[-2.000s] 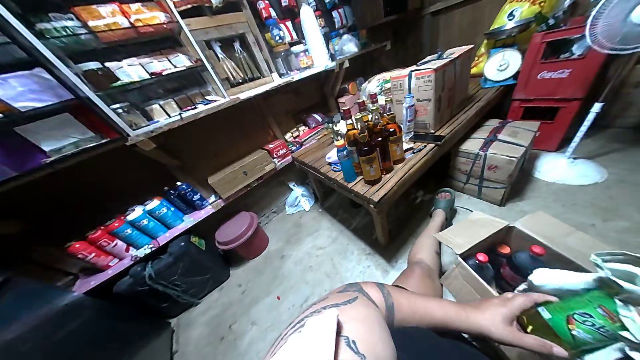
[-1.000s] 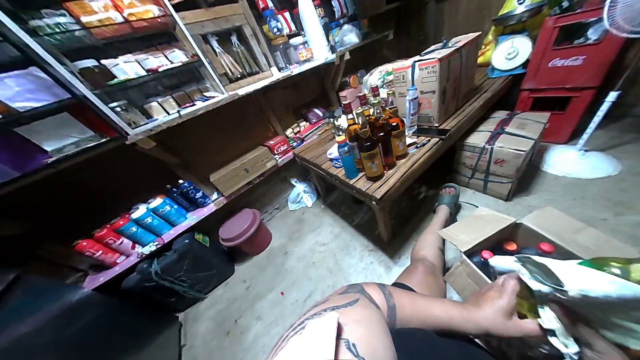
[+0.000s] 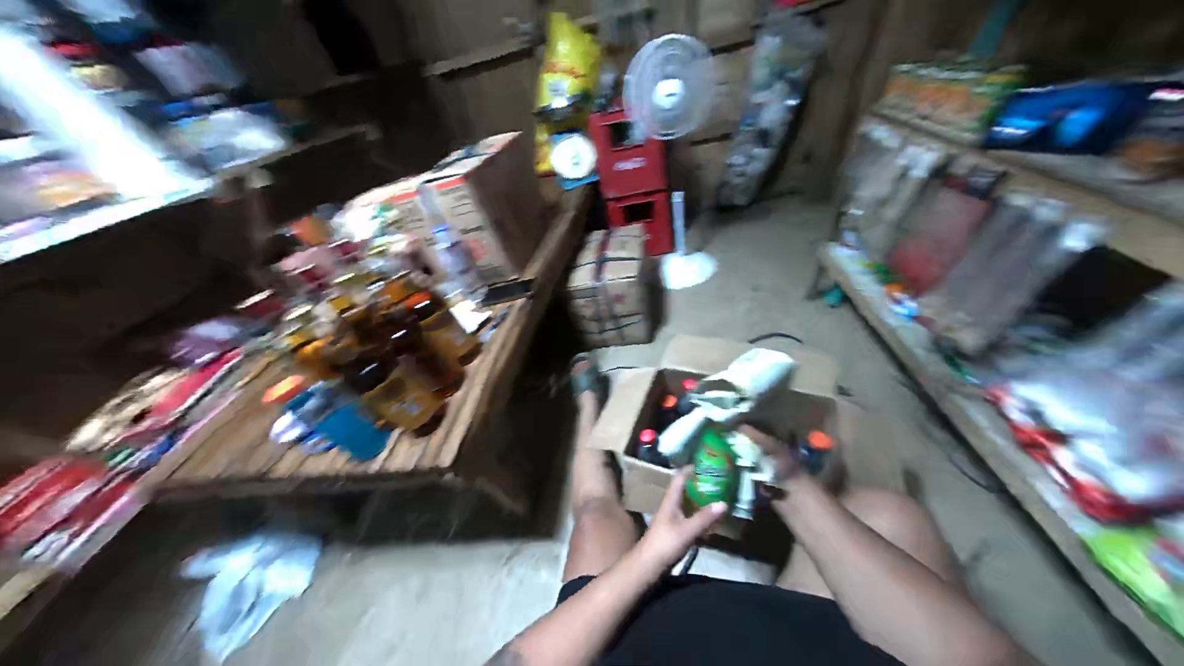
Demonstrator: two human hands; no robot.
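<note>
My left hand (image 3: 683, 518) is closed around the lower end of a green-labelled bottle (image 3: 712, 470). A crumpled whitish bag (image 3: 754, 377) lies around the bottle's upper part. My right hand (image 3: 782, 462) is at the bag's right side and seems to grip its edge, though blur hides the fingers. Both hands are over an open cardboard box (image 3: 638, 476) between my legs. Inside it stand dark bottles with red caps (image 3: 649, 446) on the left and a bottle with an orange cap (image 3: 819, 449) on the right.
Several amber glass bottles (image 3: 407, 398) crowd the slatted wooden table (image 3: 462, 430) at left, beside a large carton (image 3: 499, 208). A strapped carton (image 3: 610, 287), red crates (image 3: 634, 166) and a white fan (image 3: 668, 92) stand beyond. Right is a low shelf (image 3: 962, 407) with packets; a plastic bag (image 3: 259, 583) lies on the floor.
The view has swung strongly to the right. Both hands are now plainly seen at the bottle and bag over the box; one second ago the second hand was barely visible at the edge.
</note>
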